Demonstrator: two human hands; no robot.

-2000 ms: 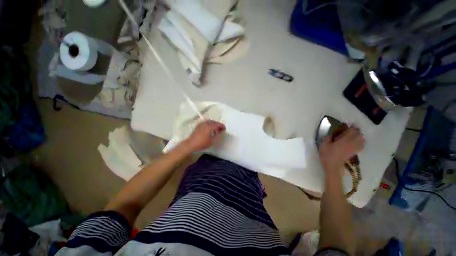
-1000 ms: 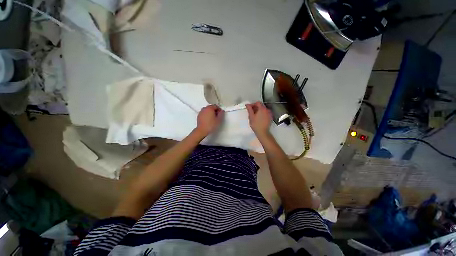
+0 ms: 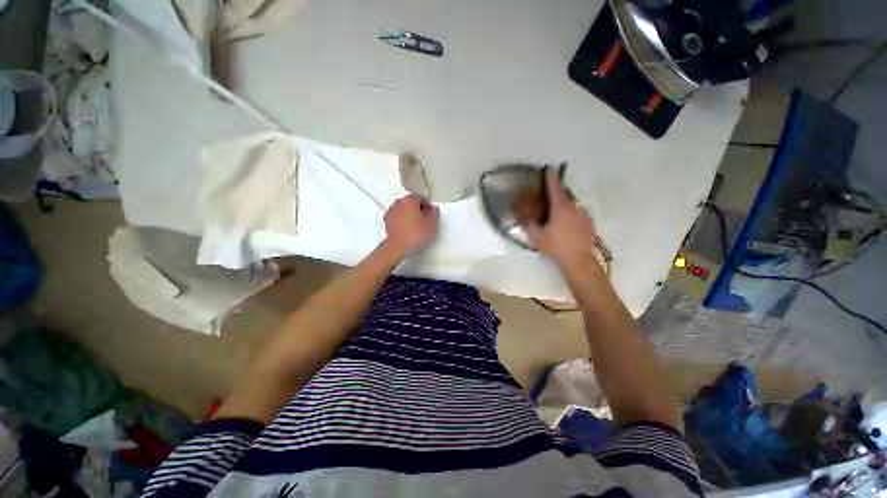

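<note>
A white garment panel [image 3: 340, 209] with a cream section at its left lies flat at the table's near edge. A narrow white tape [image 3: 233, 100] runs from the upper left across the panel to my left hand [image 3: 412, 223], whose closed fingers hold it down on the panel. My right hand [image 3: 566, 228] grips the steam iron [image 3: 515, 199] by its handle. The iron is blurred and sits over or beside the panel's right end; whether it touches the cloth I cannot tell.
Thread snips [image 3: 412, 41] lie at the back of the table [image 3: 467, 107]. A second iron [image 3: 671, 39] is on a black rest [image 3: 622, 83] at the back right. Cream cut pieces [image 3: 175, 282] hang at the near left edge. A blue crate [image 3: 768, 204] is on the right.
My right hand has let go of the tape and taken hold of the iron, which has shifted slightly left. My left hand remains on the tape.
</note>
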